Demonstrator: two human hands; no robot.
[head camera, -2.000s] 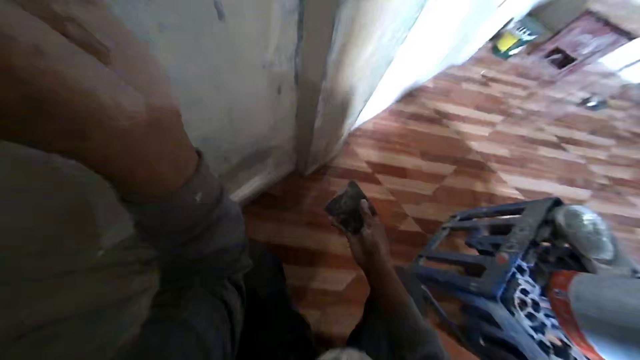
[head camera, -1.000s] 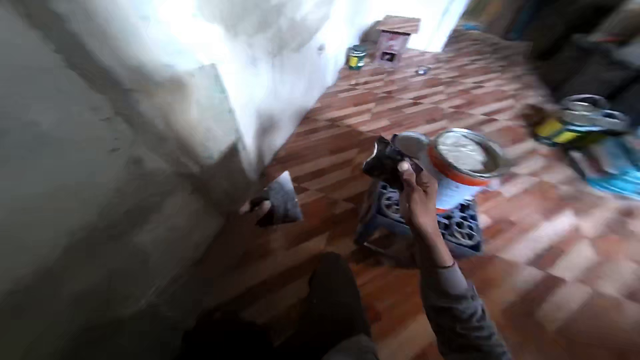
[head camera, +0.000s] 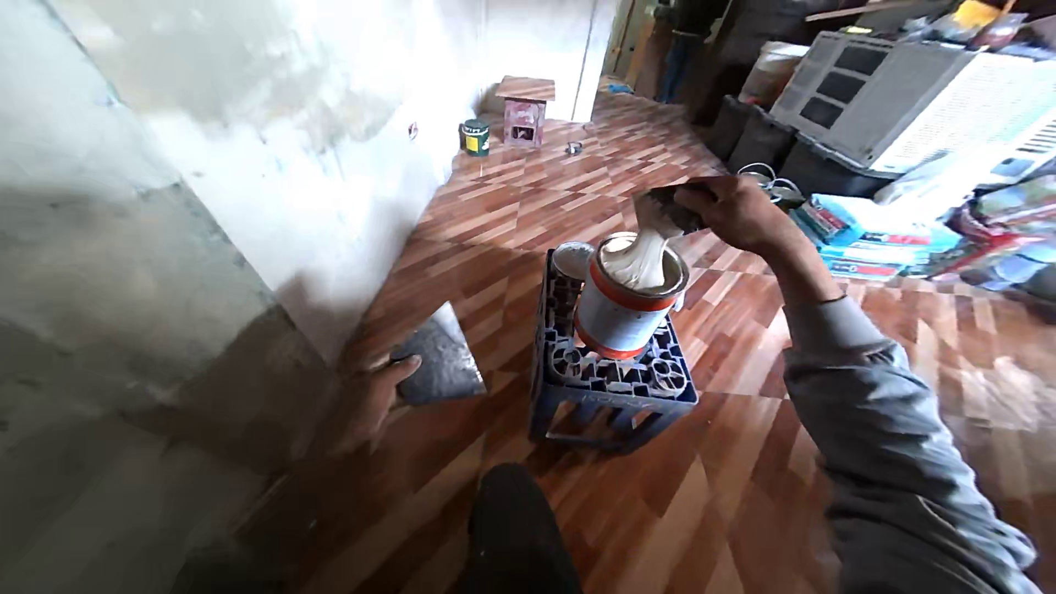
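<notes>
My right hand (head camera: 730, 210) grips a dark, filler-smeared putty knife (head camera: 670, 210) above an open can (head camera: 624, 318) with an orange band. Thick whitish filler (head camera: 643, 262) stretches from the blade down into the can. The can stands on an upturned-looking blue plastic crate (head camera: 615, 400), beside a smaller round container (head camera: 572, 259). At the left, low by the wall, my left hand (head camera: 384, 392) holds a flat metal plate or wide scraper blade (head camera: 440, 359) by its edge, thumb on top.
A plastered wall (head camera: 223, 157) runs along the left. Behind the crate, a green tin (head camera: 475, 138) and a small pinkish stand (head camera: 524, 115) are on the patterned floor. Packets (head camera: 866, 235), dark bins (head camera: 763, 136) and a white appliance (head camera: 916, 99) line the right. A person (head camera: 681, 49) stands far back.
My right hand has moved from beside the can to over it, and filler now hangs from its knife. The view has swung toward the room over the two seconds.
</notes>
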